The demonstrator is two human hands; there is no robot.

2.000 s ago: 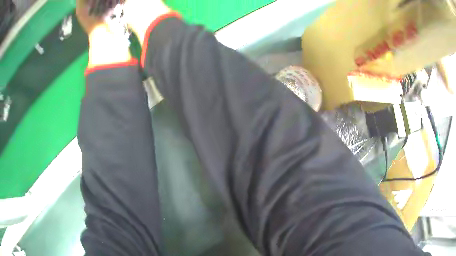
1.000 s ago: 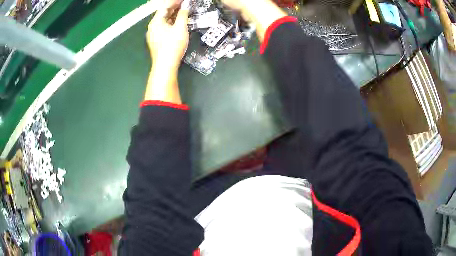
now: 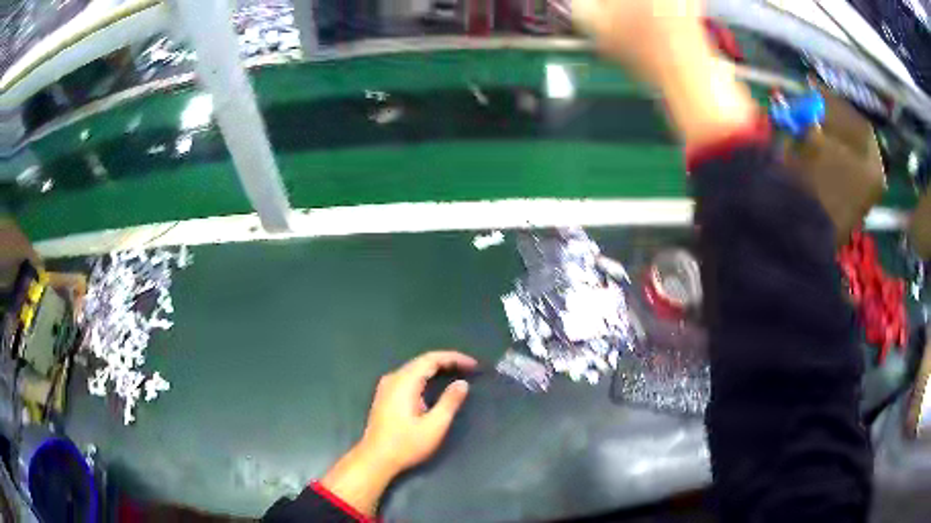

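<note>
A loose heap of white-silver circuit boards (image 3: 582,306) lies on the dark green bench top. My left hand (image 3: 413,414) is just left of the heap's near end, resting low over the bench, thumb and fingers apart, with nothing seen in it. My right hand (image 3: 638,36) is raised and stretched far forward at the top edge, over the conveyor; it is blurred and partly cut off, so its fingers and any held thing cannot be made out. A round solder reel (image 3: 674,281) with a red rim and the dark mat with silvery strands (image 3: 662,383) lie right of the heap.
A green conveyor belt (image 3: 408,169) with a pale edge runs behind the bench. A grey post (image 3: 240,123) stands at its left. Another white heap (image 3: 128,322) lies at left, above a blue-rimmed round thing (image 3: 61,485). Red parts (image 3: 873,296) and a brown carton (image 3: 842,158) are at right.
The view has swung up and turned. My right hand has moved from the board heap out over the conveyor. My left hand has moved away from the heap and is now open beside it.
</note>
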